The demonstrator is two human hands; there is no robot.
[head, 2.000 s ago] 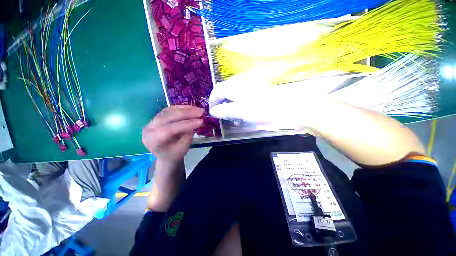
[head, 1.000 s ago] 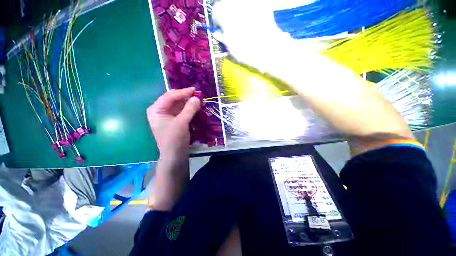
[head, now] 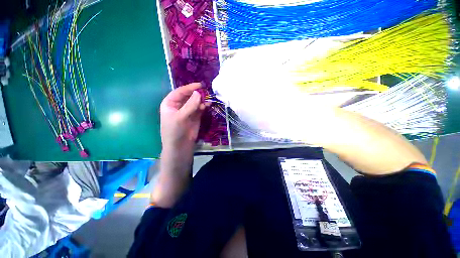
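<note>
My bare left hand (head: pixel 182 112) pinches a small magenta connector housing (head: pixel 203 94) over the housing compartment. Thin wires run right from the housing, and a yellow one shows near it. My right hand (head: pixel 252 88), in a white glove, is just right of the housing and strongly overexposed; its fingertips and anything in them cannot be made out. Loose magenta housings (head: pixel 194 48) fill the narrow left compartment. Blue wires (head: pixel 323 22), yellow wires (head: pixel 383 53) and white wires (head: pixel 408 108) lie in the wider compartments at right.
Several finished harnesses (head: pixel 58 85) with magenta housings lie on the green bench (head: pixel 126 75) at left. The tray's front rim (head: pixel 267 146) is near my body. A badge (head: pixel 315 199) hangs at my front. Blue stool legs (head: pixel 123 184) and white cloth (head: pixel 35 211) are at lower left.
My right hand has come back from the blue wires towards the housing in my left hand. My left hand still pinches the housing, slightly further right in the picture.
</note>
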